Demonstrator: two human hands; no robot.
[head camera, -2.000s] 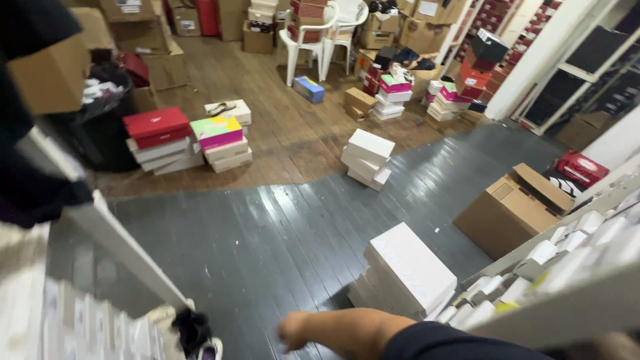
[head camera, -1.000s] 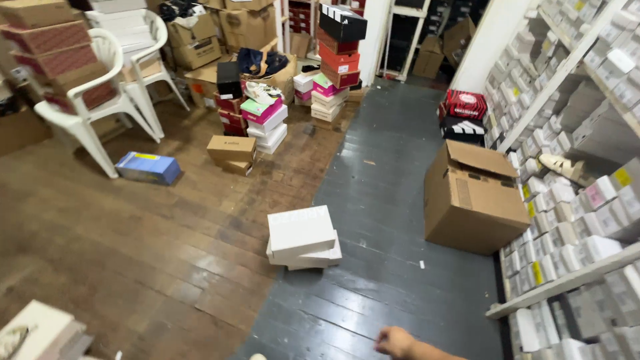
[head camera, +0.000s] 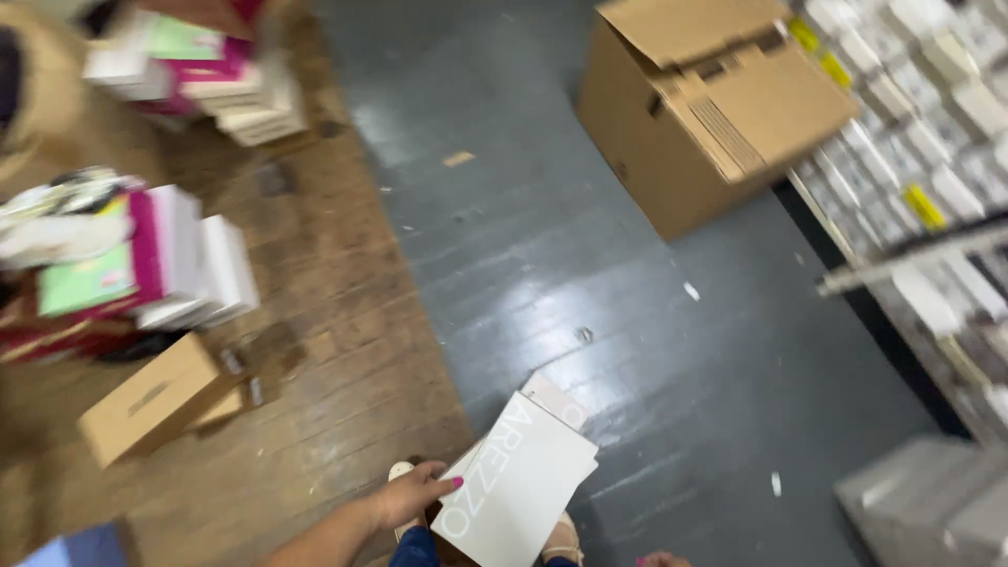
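Note:
A stack of white cardboard shoe boxes (head camera: 524, 480) stands on the floor between my feet, its top box lying askew over the ones beneath. At its left edge is my left hand (head camera: 413, 492), thumb over the rim of the top box and fingers along the side; whether it grips is not clear. Of my right hand (head camera: 664, 560) only fingertips show at the bottom edge, right of the stack and apart from it. What that hand is doing is hidden.
A large open-flapped cardboard carton (head camera: 701, 118) sits by shelves packed with white boxes (head camera: 929, 102). Stacked shoe boxes (head camera: 177, 244) and a tan box (head camera: 150, 402) are on the wooden floor at left. Blurred grey-white boxes (head camera: 929, 504) stand at lower right.
The view has moved much nearer to the white box stack. My left hand, not seen before, has come to the stack's left edge. The right hand is now mostly below the frame.

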